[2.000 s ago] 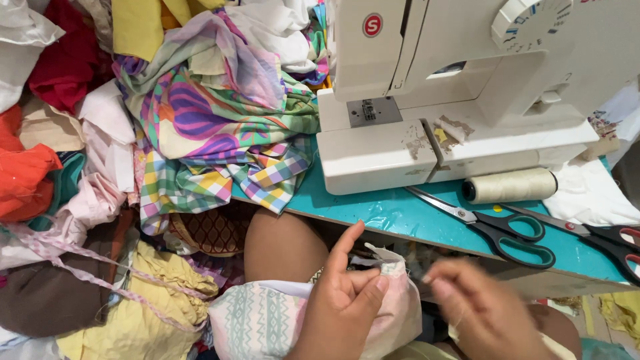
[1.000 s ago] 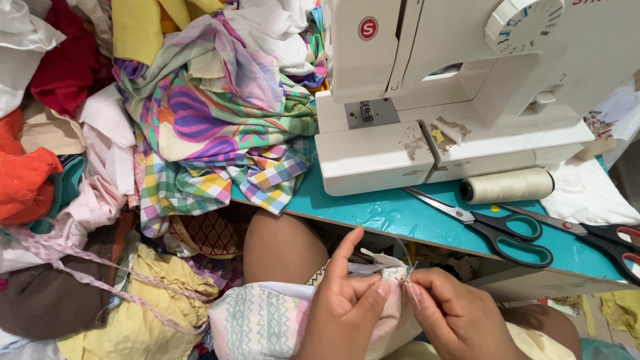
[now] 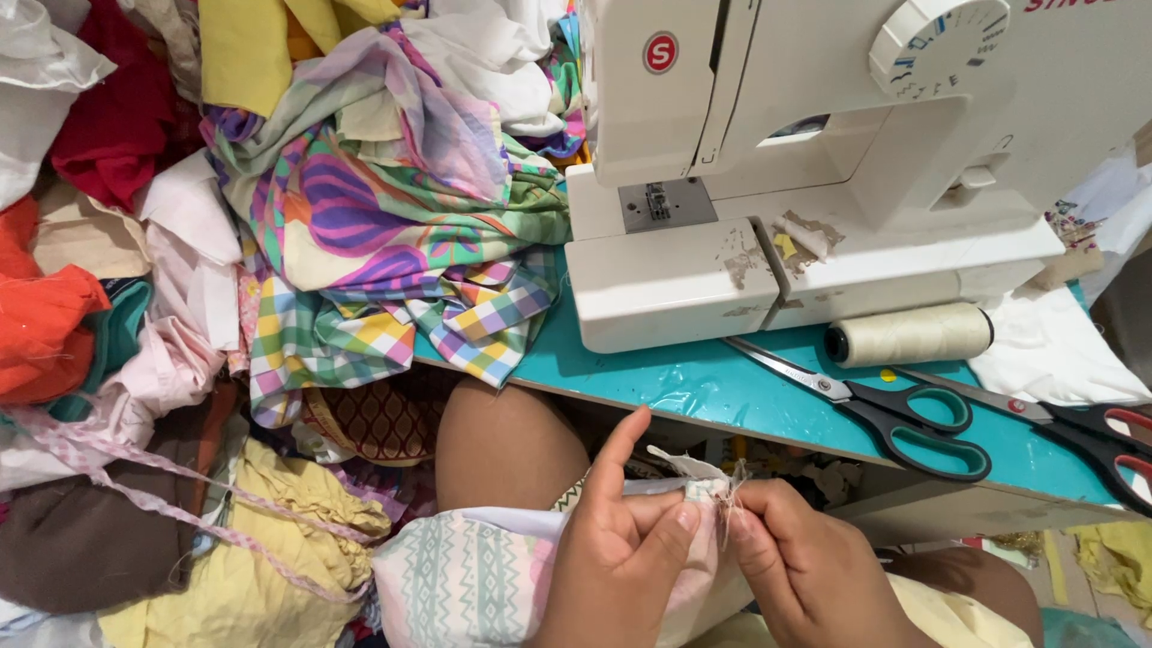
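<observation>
Over my lap lies a pale fabric piece (image 3: 477,562) with green zigzag bands and pink areas. My left hand (image 3: 621,540) pinches its gathered edge between thumb and a bent finger, while the index finger points up. Close beside it, my right hand (image 3: 796,558) has thumb and forefinger closed on loose threads (image 3: 731,504) at the frayed end of that edge. Whether a needle is between these fingers cannot be told. A white Singer sewing machine (image 3: 675,297) stands on the turquoise table (image 3: 594,373) beyond my hands.
Black-handled scissors (image 3: 900,418), a cream thread cone (image 3: 913,335) and red-and-black-handled scissors (image 3: 1071,432) lie along the table's front edge. A large heap of mixed cloth (image 3: 387,198) covers the left side, with yellow fabric (image 3: 261,549) lower down.
My right hand, blurred and apart from the fabric two seconds ago, has come in to the left hand and closed on the threads at the edge. The left hand keeps its hold.
</observation>
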